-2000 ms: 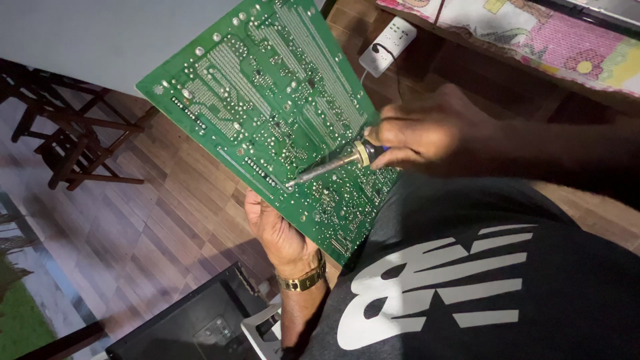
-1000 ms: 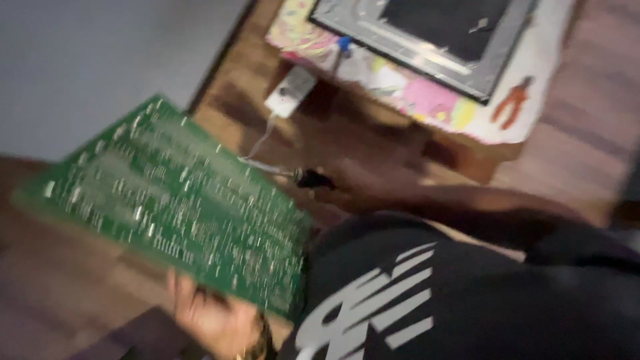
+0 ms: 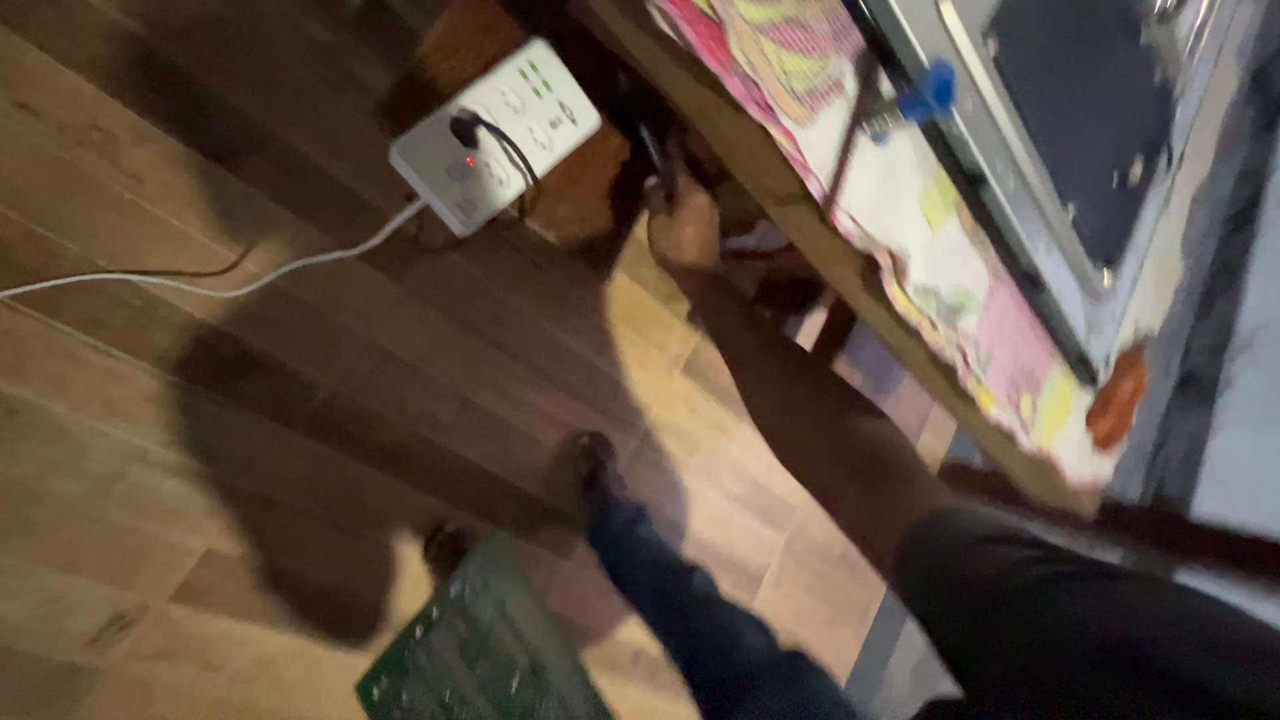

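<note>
My right hand [image 3: 686, 222] reaches out past the edge of a cloth-covered table, low beside it. Its fingers are closed around a slim dark tool [image 3: 655, 150], which looks like the soldering iron held earlier; its tip is lost in shadow and blur. At the bottom of the view a green circuit board [image 3: 485, 645] is partly visible and tilted. My left hand is out of view, so its hold on the board cannot be seen.
A white power strip [image 3: 495, 135] with a black plug in it and a white cord lies left of my right hand. The table's patterned cloth [image 3: 930, 200] bears a metal-framed panel [image 3: 1080, 130], a blue-handled tool [image 3: 930, 90] and orange-handled pliers [image 3: 1118, 400].
My right hand has moved away from the circuit board to beside the table. The view has swung right, leaving my left hand and most of the board outside it.
</note>
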